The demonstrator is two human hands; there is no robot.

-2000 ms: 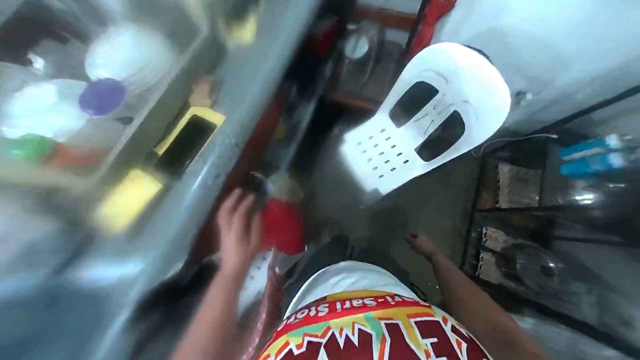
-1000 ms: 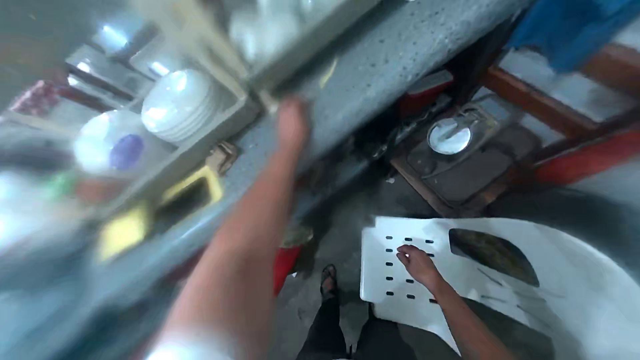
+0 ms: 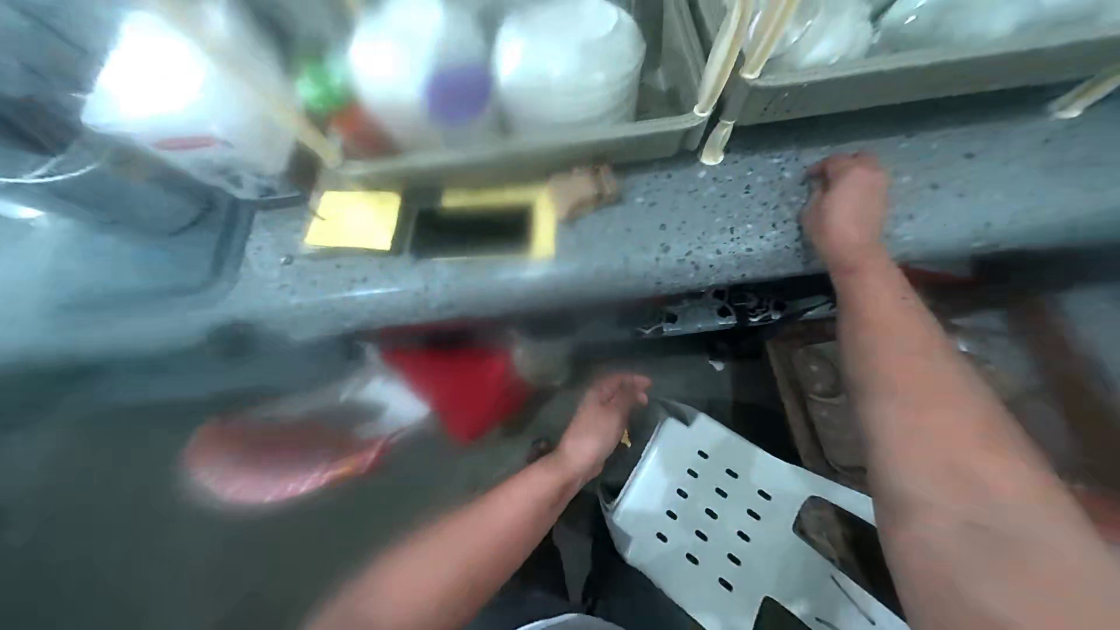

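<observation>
My right hand (image 3: 847, 206) rests on the grey speckled countertop (image 3: 945, 188), its fingers curled under; whether anything lies beneath them is hidden. Below the counter's front edge, my left hand (image 3: 608, 416) hangs over the floor with loosely bent fingers and nothing visible in it. Beside that hand, partly under my right forearm, is a white plastic chair (image 3: 700, 499) with a slotted seat. Small dark specks or droplets (image 3: 691, 232) are scattered on the counter to the left of my right hand.
Plastic trays (image 3: 927, 83) with bowls and dishes line the counter's back. A yellow sponge or block (image 3: 354, 220) and a yellow-framed dark object (image 3: 477, 229) lie before them. A sink (image 3: 114, 262) is at left; a red object (image 3: 464, 389) and a blurred pinkish bag (image 3: 289, 455) are below.
My right hand has gone from above the chair to the countertop. My left hand has left the counter and is now lower, below its edge. The view has turned strongly.
</observation>
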